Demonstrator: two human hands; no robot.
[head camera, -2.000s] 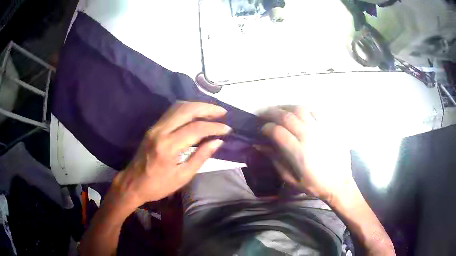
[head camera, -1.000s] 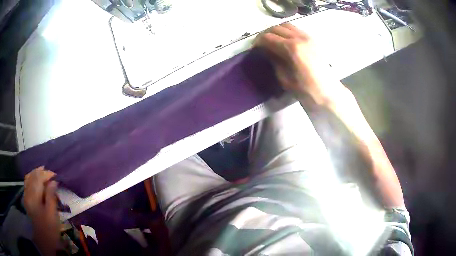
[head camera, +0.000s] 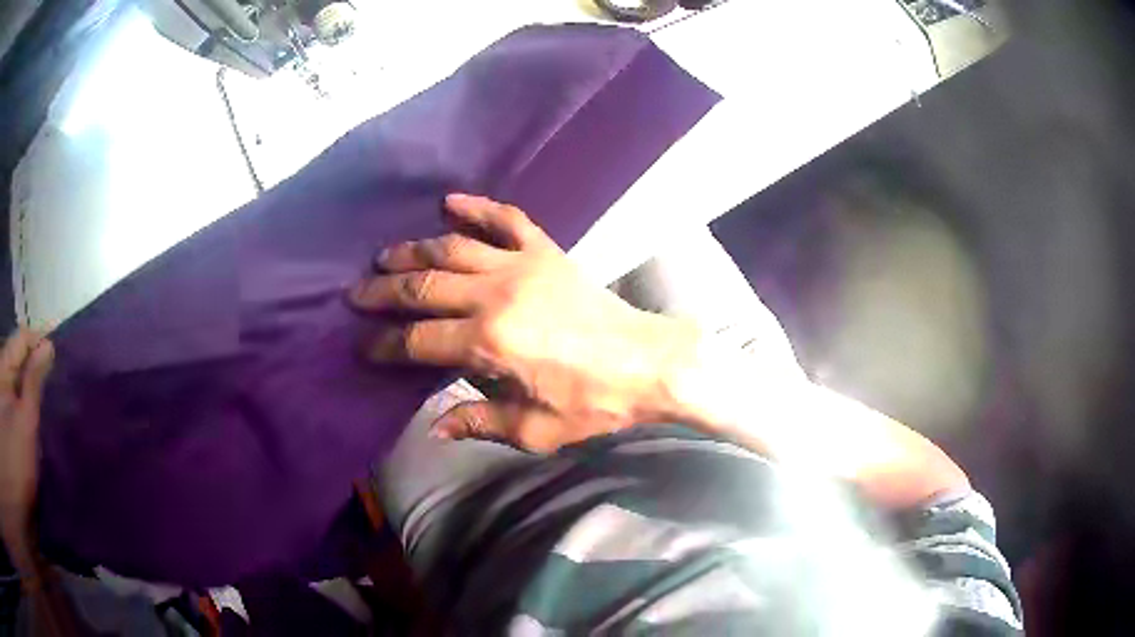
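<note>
A dark purple cloth panel (head camera: 299, 286) lies spread over the front of the white table (head camera: 772, 137), with its lower part hanging over the edge towards the lap. A straight crease or folded edge runs near its right end. My right hand (head camera: 498, 311) lies on the middle of the cloth, palm down, fingers spread and pointing left. My left hand (head camera: 23, 411) is at the far left, cut off by the picture's edge, with its fingertips at the cloth's left edge. Whether it pinches the cloth cannot be told.
The needle area of the sewing machine (head camera: 299, 56) is at the top left, with a small ribbed cream knob (head camera: 335, 21) beside it. Dark metal loops (head camera: 637, 9) show at the top edge. Striped clothing (head camera: 622, 535) and orange strips are below the table edge.
The cloth has gone from a narrow strip to a wide spread panel. My right hand has let go of its right end and moved left onto its middle. My left hand has moved up and left.
</note>
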